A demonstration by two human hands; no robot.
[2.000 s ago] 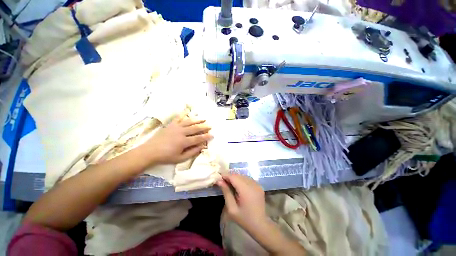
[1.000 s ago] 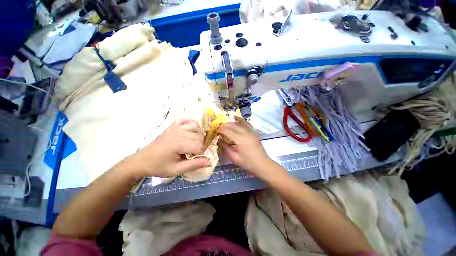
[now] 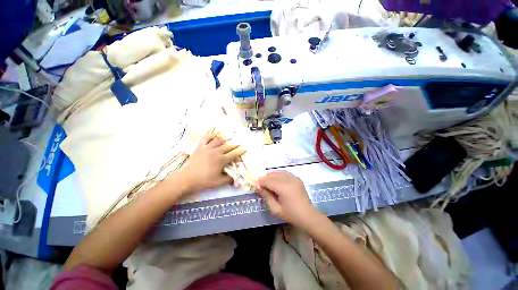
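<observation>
Cream cloth pieces point(image 3: 142, 124) lie in a thick stack left of the needle of the white sewing machine point(image 3: 352, 68). My left hand point(image 3: 209, 162) lies with its fingers spread on a gathered cream piece point(image 3: 241, 174), left of and in front of the presser foot point(image 3: 257, 126). My right hand point(image 3: 285, 193) pinches the right end of that piece between thumb and fingertips, near the table's front edge. What lies under my left palm is hidden.
Red-handled scissors point(image 3: 331, 149), pale-lavender strips point(image 3: 379, 164) and a flat black rectangle point(image 3: 435, 164) lie right of the needle. Cream cord strands point(image 3: 476, 141) lie at far right. Loose cream cloth point(image 3: 369, 249) hangs below the ruler-marked table edge point(image 3: 227, 212). A dark-blue tie point(image 3: 122, 90) sits on the stack.
My hands have moved apart and nearer to the front edge, away from the needle. My left hand has flattened onto the cloth. My right hand has gone from the needle area to the piece's end.
</observation>
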